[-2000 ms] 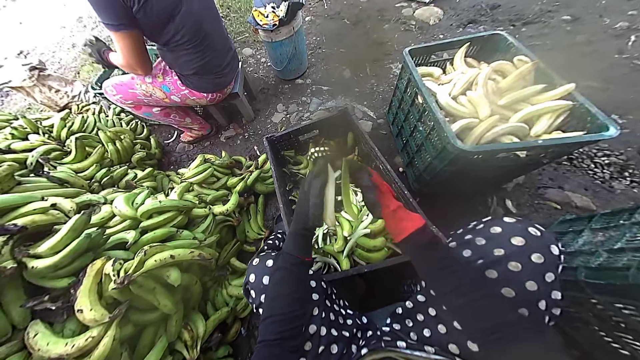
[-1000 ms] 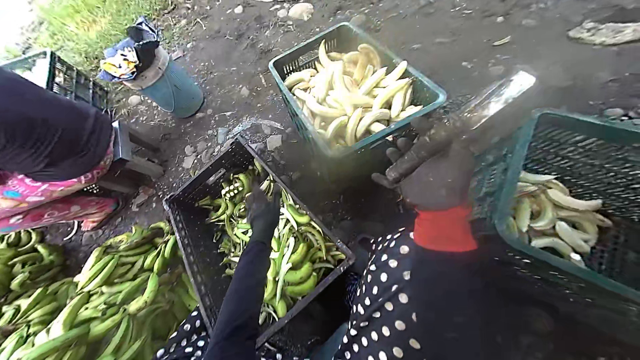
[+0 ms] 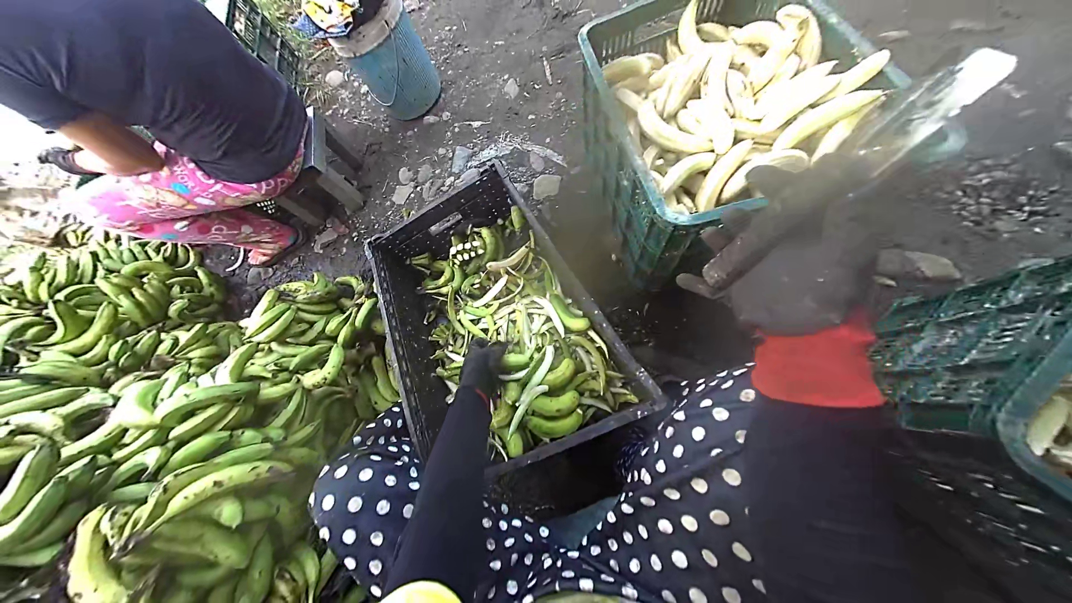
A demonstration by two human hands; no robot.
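Observation:
My left hand (image 3: 481,368), in a dark glove, reaches into a black plastic crate (image 3: 391,314) of green bananas or plantains (image 3: 555,404) and strips of peel (image 3: 523,310). Its fingertips are against the green fruit; whether they grip one cannot be made out. My right hand (image 3: 791,260), gloved with a red cuff, is raised to the right of that crate and closed around the handle of a large knife (image 3: 942,105). The blade, blurred, points up and right, passing in front of the edge of a green crate (image 3: 615,180) heaped with peeled fruit (image 3: 712,109).
Unpeeled green fruit (image 3: 193,427) lies in a big heap at left. A person (image 3: 167,92) sits on a low stool (image 3: 322,180) at upper left, near a blue bucket (image 3: 398,67). Another green crate (image 3: 1013,402) with peeled fruit stands at right. Stones dot the ground.
Two seconds ago both hands were together over the black crate; now the right one is out to the side with the knife. My left hand has moved nearer me within the crate. The view has shifted.

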